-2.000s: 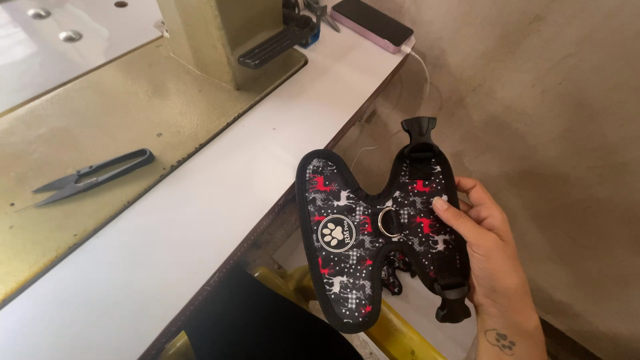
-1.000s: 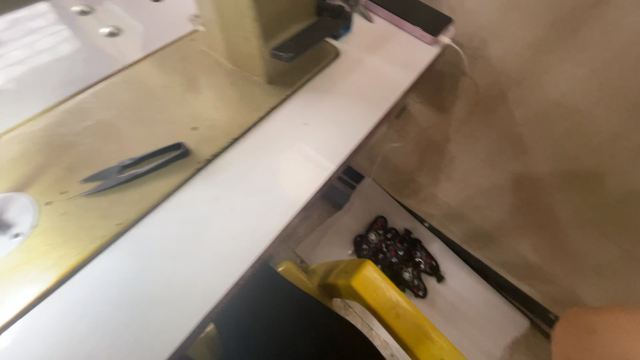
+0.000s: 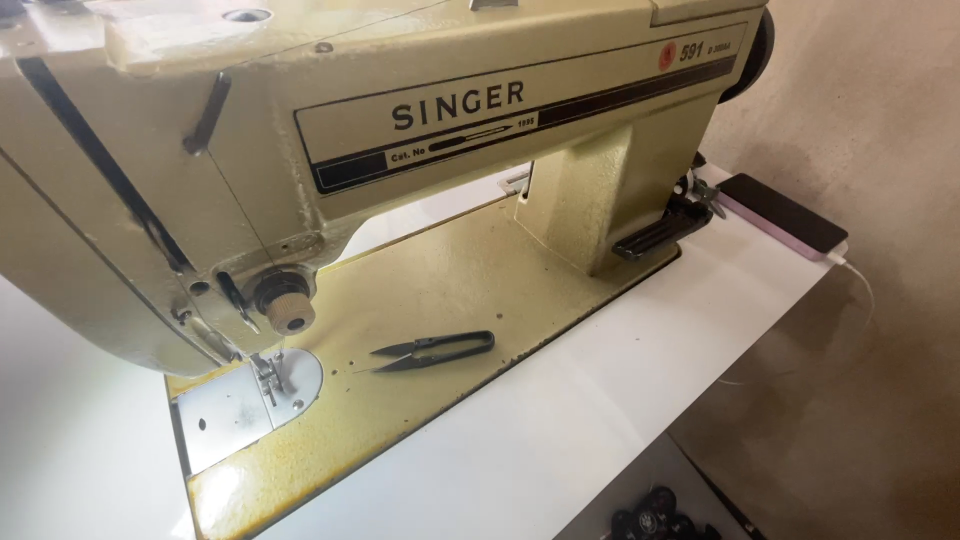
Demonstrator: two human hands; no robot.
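Neither of my hands is in view. A beige Singer sewing machine (image 3: 480, 120) fills the upper left and middle, its presser foot (image 3: 268, 375) above the metal needle plate (image 3: 225, 427). Black thread snips (image 3: 450, 349) lie on the machine's bed, right of the needle plate, with their blades toward it. At the bottom edge, below the tabletop, dark patterned fabric pieces (image 3: 649, 521) rest on a pale surface, partly cut off by the frame.
A phone (image 3: 784, 214) with a white cable lies at the far right of the white tabletop (image 3: 600, 375). Beside it, a black lever (image 3: 664, 229) projects from the machine. A bare wall (image 3: 885, 360) stands on the right.
Two seconds ago a hand held a dark patterned pet harness at the right; hand and harness are now out of view. The view has swung up and left onto the machine.
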